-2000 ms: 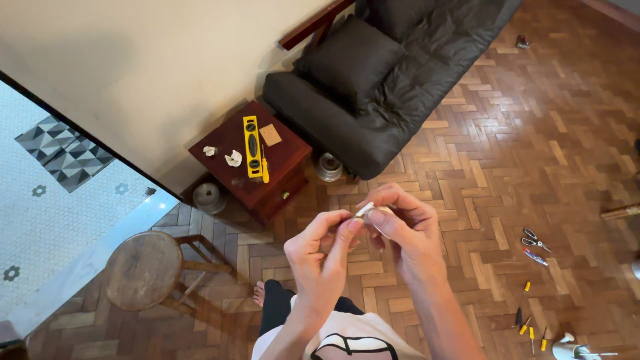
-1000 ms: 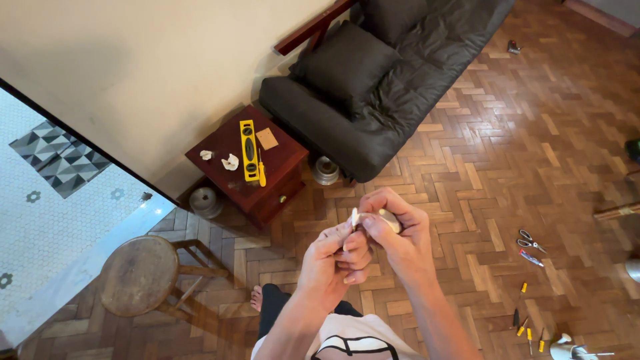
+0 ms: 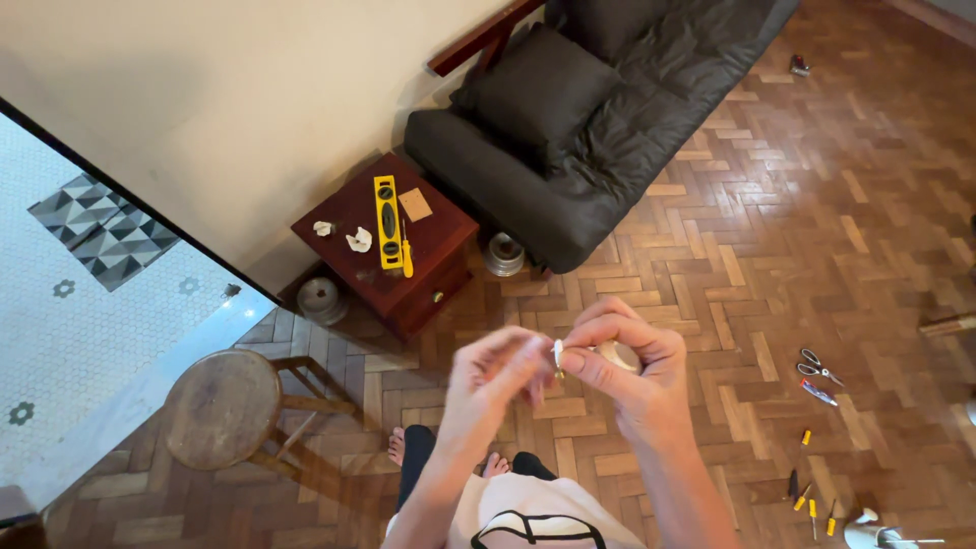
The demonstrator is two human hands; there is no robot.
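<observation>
Between the thumb and fingers of my right hand [image 3: 637, 362] is a small white piece [image 3: 559, 354] with a brass-coloured bit at its lower end. A round cream-coloured object [image 3: 618, 355], perhaps a roll of tape, is also held in that hand, partly hidden by the fingers. My left hand [image 3: 499, 377] is just left of the white piece, blurred, its fingertips close together; whether they touch the piece is unclear. Both hands are raised in front of my body, above the parquet floor.
A yellow spirit level [image 3: 387, 221], a yellow-handled screwdriver [image 3: 407, 258] and crumpled white scraps [image 3: 359, 240] lie on a dark red side table [image 3: 351, 267]. Around are a wooden stool [image 3: 223, 409], a black sofa [image 3: 518, 191], scissors [image 3: 818, 368] and several screwdrivers [image 3: 813, 509] on the floor.
The left fingers, curled against the small white piece a second ago, have shifted and lie more to its left side. The right hand still holds the piece and the round object.
</observation>
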